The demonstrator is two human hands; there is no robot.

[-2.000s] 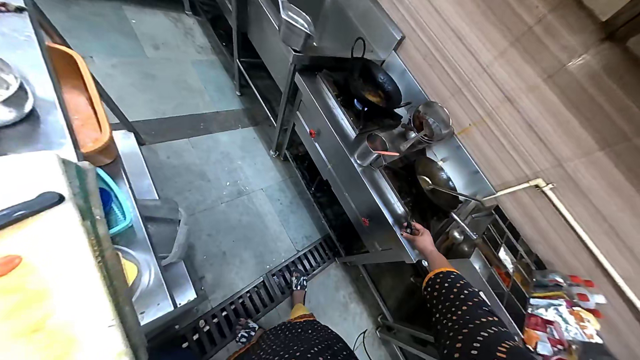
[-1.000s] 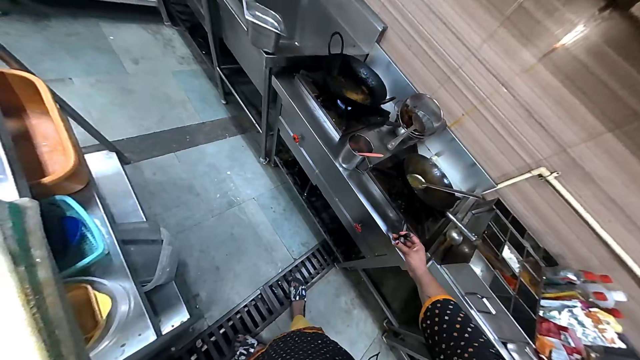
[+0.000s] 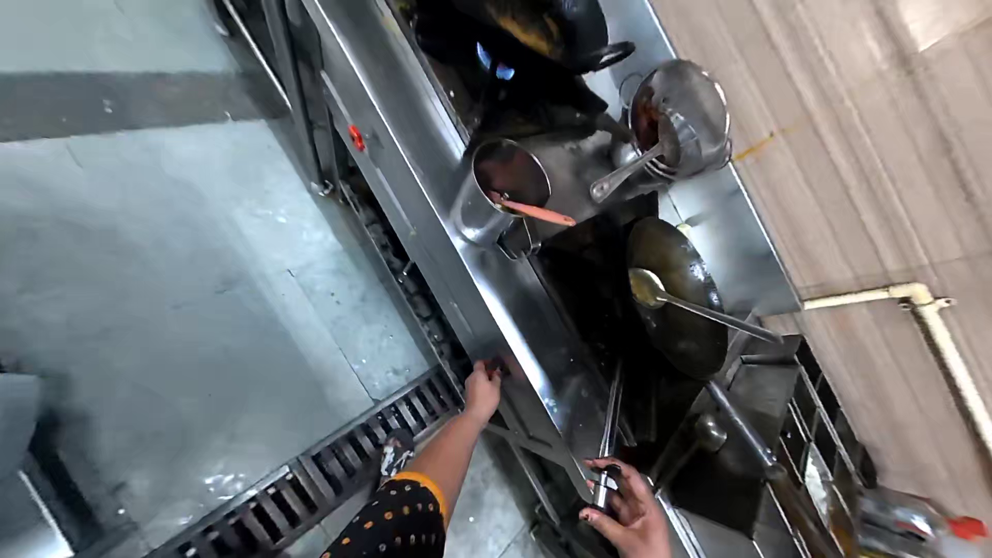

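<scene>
My left hand [image 3: 482,394] pinches a burner knob [image 3: 497,367] on the steel stove's front panel. To its right, my right hand [image 3: 632,508] holds a slim metal tool with a black part, apparently a gas lighter [image 3: 607,484], its shaft pointing over the near burner. A dark wok [image 3: 682,341] rests tilted at that burner, with a metal ladle [image 3: 648,288] in it. Farther up the stove, a steel container [image 3: 484,205] holds an orange-handled utensil [image 3: 539,211]. Beyond, a blue flame shows under a black pan [image 3: 570,27].
A strainer [image 3: 694,116] sits over a pot against the tiled wall. Another red knob [image 3: 356,138] is on the front panel. A floor drain grate [image 3: 333,473] runs below. At the lower right are a wire rack [image 3: 821,434] and a pale pipe [image 3: 949,341].
My left hand has come into view and now grips the knob. My right hand stays near the stove's near end with the tool. The view has moved closer to the stove.
</scene>
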